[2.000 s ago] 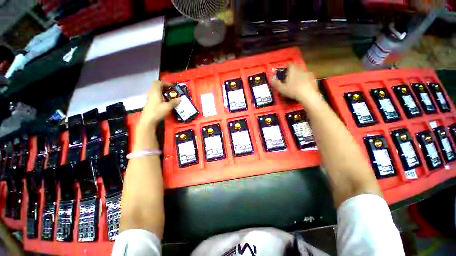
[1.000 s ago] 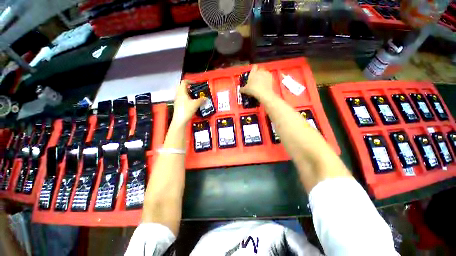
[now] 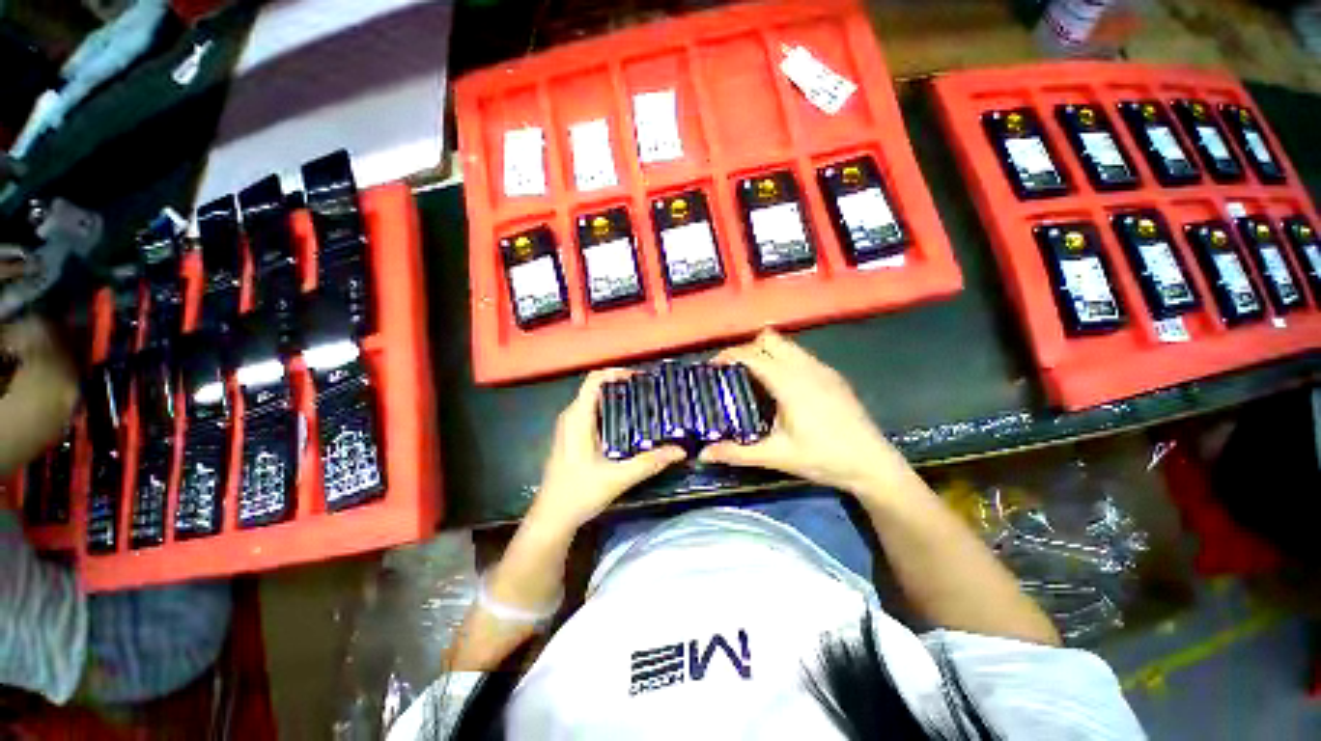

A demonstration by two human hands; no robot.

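My left hand (image 3: 591, 460) and my right hand (image 3: 806, 414) hold a row of several closed black phones (image 3: 684, 407) between them, edges up, near the bench's front edge and close to my body. The middle red foam tray (image 3: 580, 348) lies just beyond. Its near row holds closed phones with white labels and yellow-gold spots, such as this phone (image 3: 688, 243). Its far row has no phones. White paper slips (image 3: 525, 161) lie in several far pockets, and one slip (image 3: 819, 78) lies tilted at the far right.
A red tray of open phones (image 3: 413, 434) is at left, and another of closed phones (image 3: 1072, 379) at right. A white board (image 3: 336, 87) lies back left. A person's arm (image 3: 32, 379) is at the left edge. Clear plastic (image 3: 1065, 543) lies below the bench at right.
The phones from the middle tray's far row are gone from their pockets. Both hands have drawn back towards my body and now hold a row of phones together. The view has tilted down.
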